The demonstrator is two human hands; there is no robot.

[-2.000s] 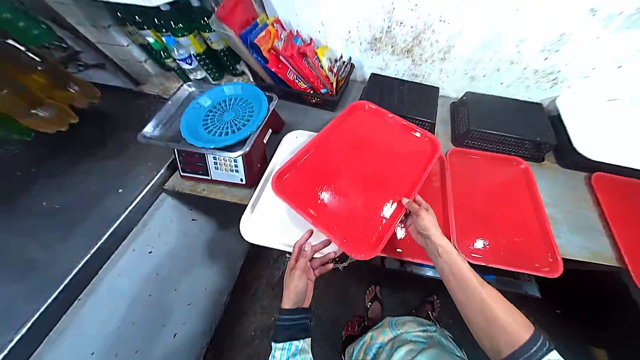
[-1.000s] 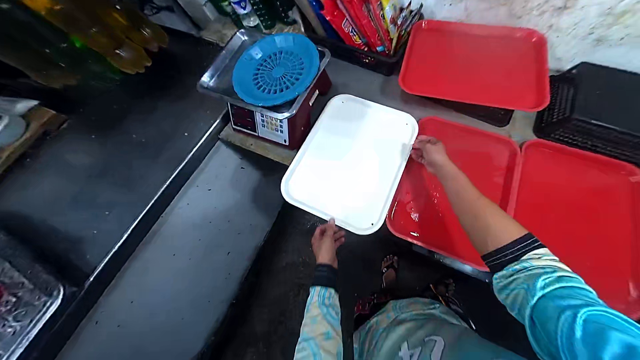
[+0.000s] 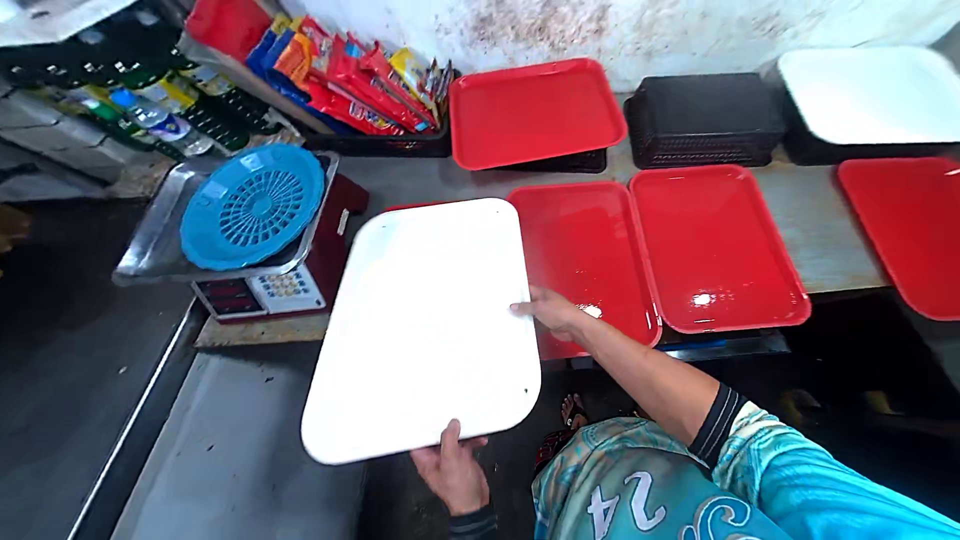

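Note:
A white plastic tray (image 3: 424, 330) is held up and tilted between my two hands. My left hand (image 3: 454, 465) grips its near edge, thumb on top. At its right edge, my right hand (image 3: 551, 311) is closed on the rim. Just beneath and behind the white tray, the edge of a red tray (image 3: 409, 206) shows; most of it is hidden. To the right, a wet red tray (image 3: 581, 255) lies beside another wet red tray (image 3: 712, 247). One more red tray (image 3: 536, 112) rests at the back on something black.
A digital scale (image 3: 289, 289) bearing a blue plastic basket (image 3: 255, 206) stands at left. Behind are packets (image 3: 360, 82) in a black basket and bottles (image 3: 169, 127). Black baskets (image 3: 705, 116), a white tray (image 3: 874, 94) and a red tray (image 3: 911, 232) are at right.
The red tray held two seconds ago now rests at the back on the black basket. Both hands have taken hold of the white tray and lifted it; a red tray edge shows behind it.

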